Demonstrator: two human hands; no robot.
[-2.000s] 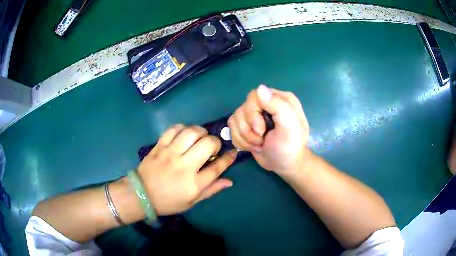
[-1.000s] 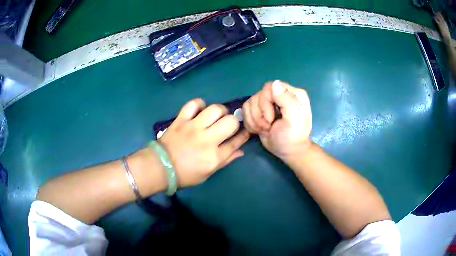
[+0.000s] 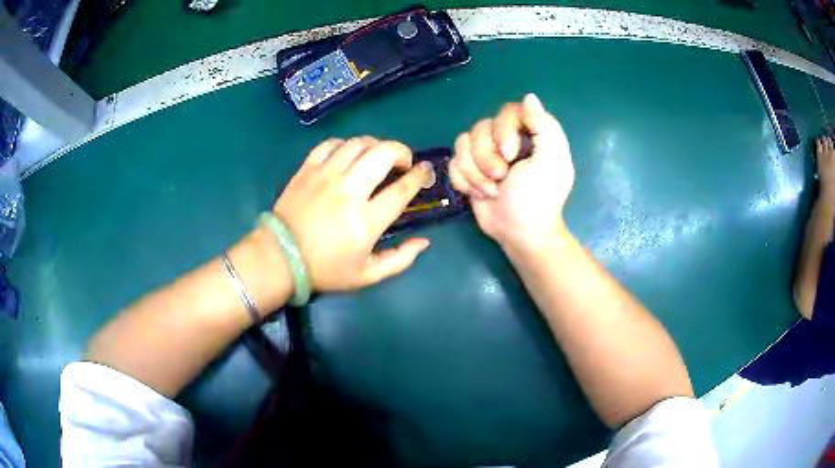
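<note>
An opened black phone housing (image 3: 417, 218) lies on the green bench, partly hidden under my hands. A round silver disc (image 3: 428, 175) and a thin yellow strip (image 3: 423, 207) show on it. My left hand (image 3: 341, 212) lies over the left part of the housing, a fingertip touching beside the disc. My right hand (image 3: 515, 174) is a fist at the housing's right end, closed around a small dark-handled tool (image 3: 525, 146); its tip is hidden.
Stacked black phone units (image 3: 371, 66) lie by the whitish metal rail (image 3: 201, 78), beyond my left hand. A slim dark bar (image 3: 771, 101) lies at far right. Another person's arm (image 3: 815, 228) is at the right edge. A grey post (image 3: 41, 87) stands at left.
The view has shifted. My left fingers have spread, showing the yellow strip. My right fist sits a little clear of the disc. More of another person's arm shows at right.
</note>
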